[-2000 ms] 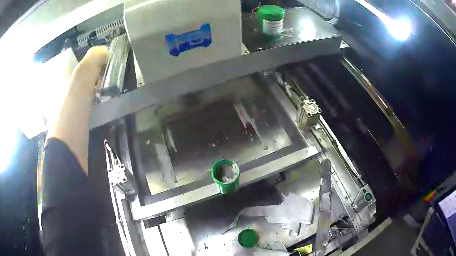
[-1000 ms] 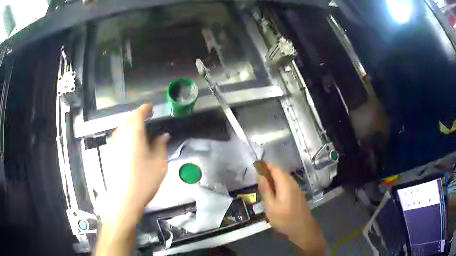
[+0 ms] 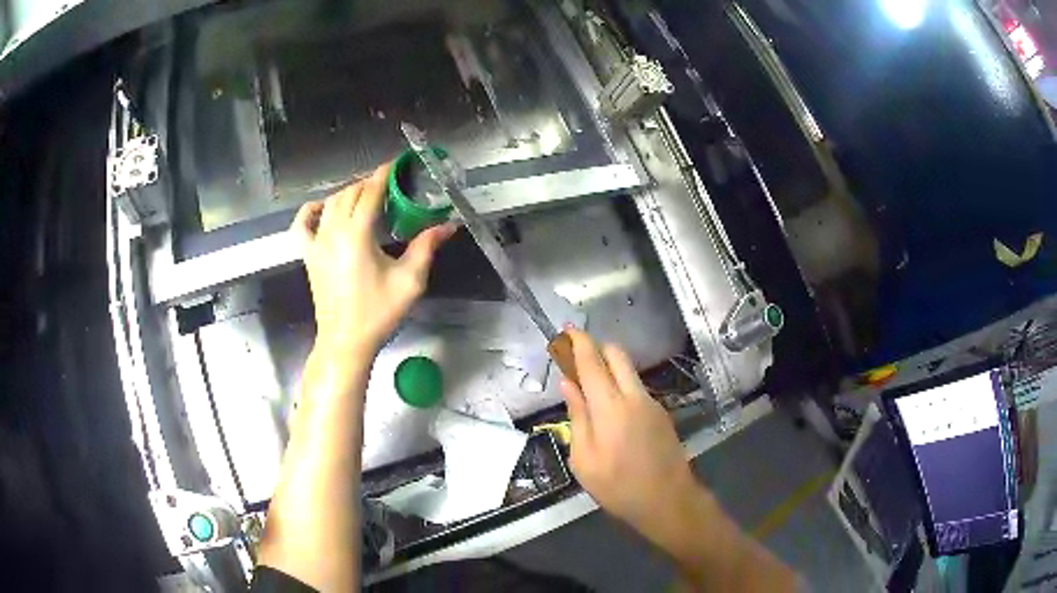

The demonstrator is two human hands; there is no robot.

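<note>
The solder paste jar is a small green open tub with grey paste inside, at the front bar of the stencil frame. My left hand is around its left and front side, fingers and thumb on it. My right hand grips the brown wooden handle of the spatula. Its long silvery blade points up and left across the jar's right rim, with the tip beyond the jar, over the stencil. The tip has grey paste on it.
A green jar lid lies on the metal surface in front of the frame. Crumpled white wiping paper lies near the front edge. Side rails with square cylinders flank the stencil. A monitor stands at the right.
My left hand, open and apart from the jar a second ago, now holds it. The spatula has moved left, its blade now over the jar rim. Earlier, my left arm reached towards the back left.
</note>
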